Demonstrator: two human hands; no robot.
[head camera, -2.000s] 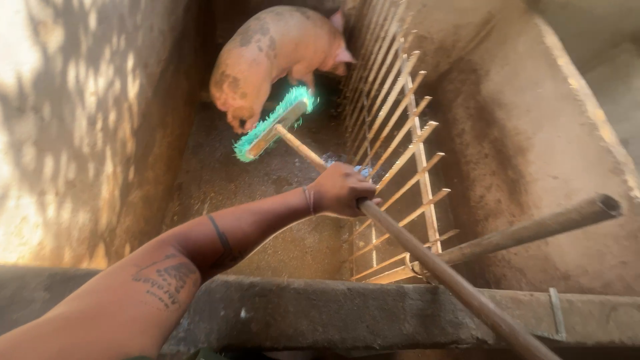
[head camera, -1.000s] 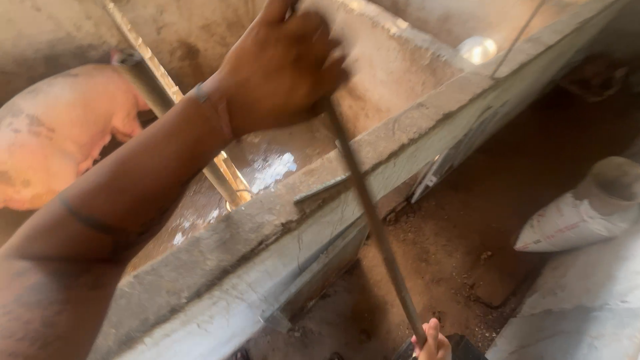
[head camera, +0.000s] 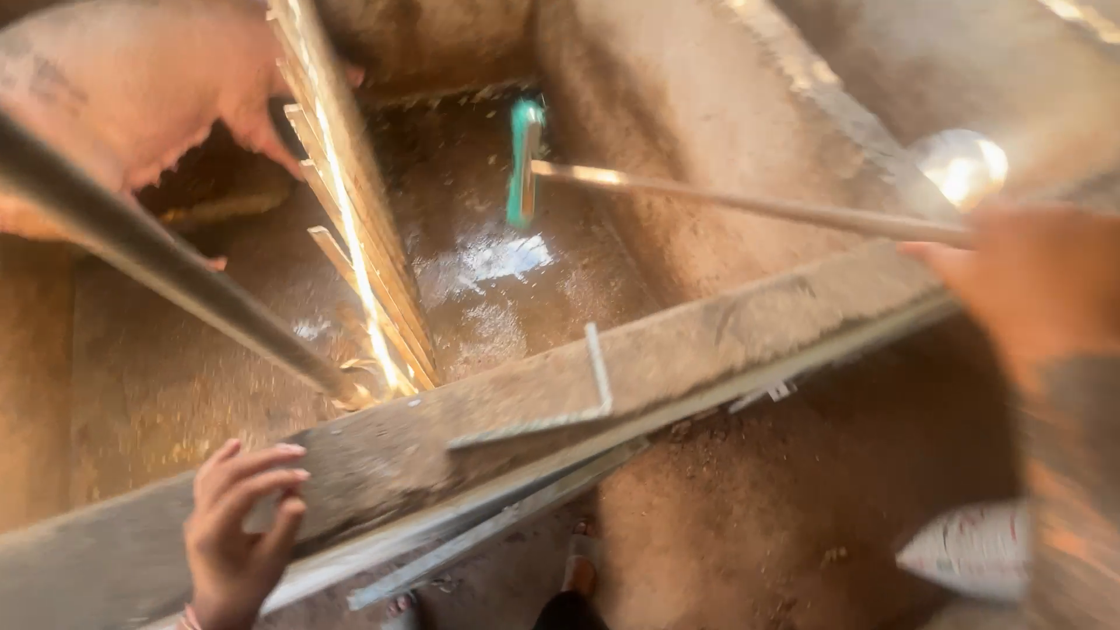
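A long-handled broom with green bristles (head camera: 527, 164) reaches over the pen wall, its head low over the wet floor right of the slatted wooden divider. My right hand (head camera: 1041, 280), blurred at the right edge, is closed around its wooden handle. Fingers apart and holding nothing, my left hand (head camera: 245, 516) is at the near side of the concrete wall top (head camera: 682, 350). A pig (head camera: 149, 79) stands left of the divider (head camera: 350, 192).
A thick pole (head camera: 175, 245) slants down to the divider's foot. A bent metal rod (head camera: 599, 376) lies on the wall top. Outside the wall are a white sack (head camera: 971, 551) and my feet. A shiny round object (head camera: 962, 166) is at the upper right.
Two seconds ago the broom head was beside the pig, left of the divider; now it is on the divider's right. My left hand has let go of the handle. The view has swung.
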